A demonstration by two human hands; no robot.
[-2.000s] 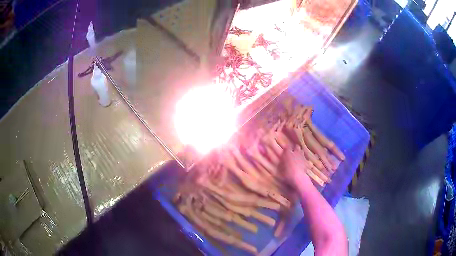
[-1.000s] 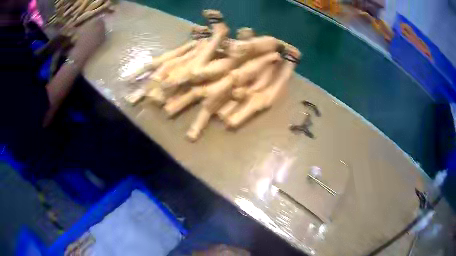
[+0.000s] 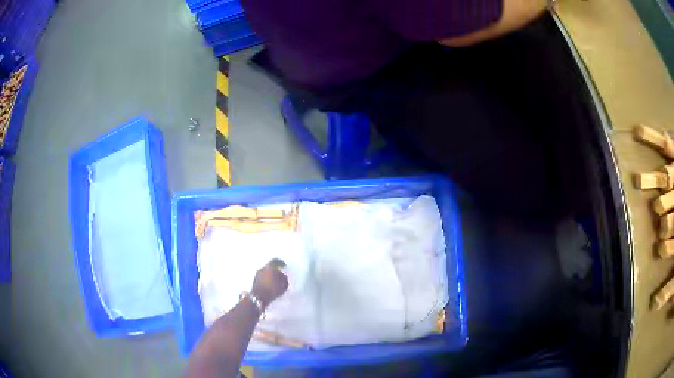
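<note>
My left hand (image 3: 271,281), with a bracelet at the wrist, reaches in from the bottom left over a large blue crate (image 3: 460,280). Its fingers are curled closed and appear to pinch the white sheet (image 3: 362,273) inside. The sheet covers most of the crate's contents. Tan figure legs (image 3: 251,220) show at the upper left corner, with more at the lower edge and lower right corner. My right hand is not in view.
A second blue crate (image 3: 157,166) with a white sheet stands to the left. Yellow-black floor tape (image 3: 222,122) runs behind. Another person's arm and dark clothing (image 3: 384,44) are at the top. Tan legs (image 3: 665,204) lie on the bench at right.
The view has swung left and down from the bench to the crates. My left hand now shows over the sheet; my right hand, seen over the legs two seconds ago, is out of view.
</note>
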